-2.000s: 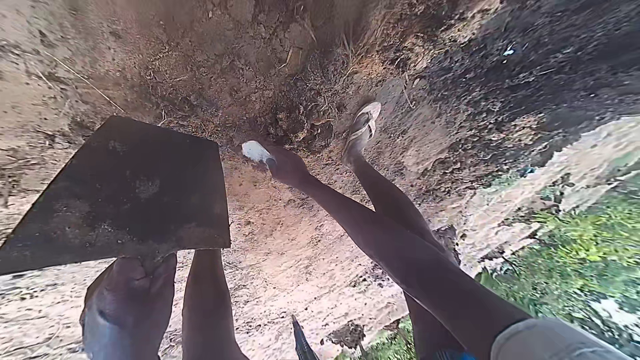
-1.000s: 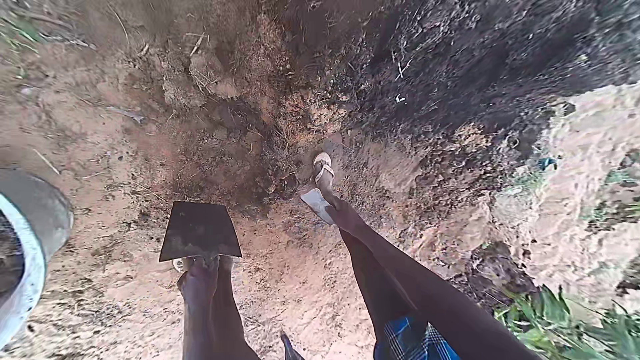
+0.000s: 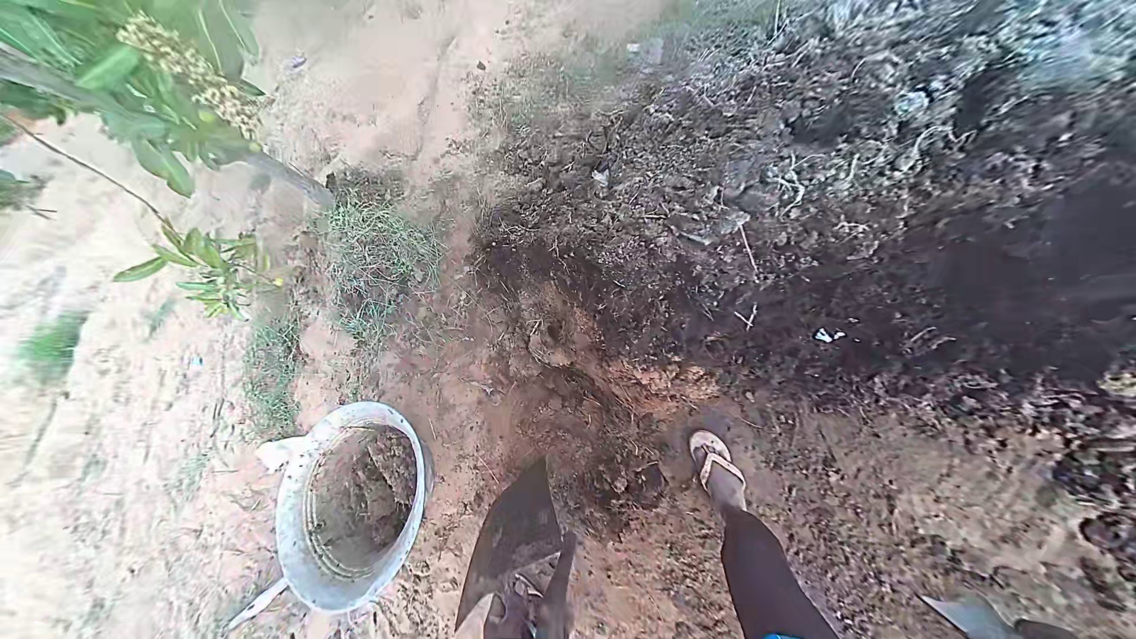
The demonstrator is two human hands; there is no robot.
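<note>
A dark flat plate (image 3: 508, 534) is tilted at the bottom centre of the head view. My left hand (image 3: 510, 614) is at its lower end, closed on it, partly hidden and blurred beside my foot. In the lower right corner, my right hand (image 3: 1040, 629), mostly cut off by the frame, holds a pale grey flat piece (image 3: 972, 614). Left of the dark plate stands a round metal basin (image 3: 291, 524) with handles, dark soil (image 3: 377, 497) inside. My sandalled foot (image 3: 717, 461) rests on the ground between the two hands, beside loose dark soil (image 3: 612, 461).
A broad bank of dark soil and dry roots (image 3: 799, 222) fills the upper right. A leafy branch (image 3: 169, 106) hangs at the upper left, above pale sandy ground (image 3: 115, 399). Grass tufts (image 3: 382, 266) grow beyond the basin.
My right hand with the pale piece has moved away from beside my foot to the lower right edge. The view has swung left, showing more of the basin and the branch.
</note>
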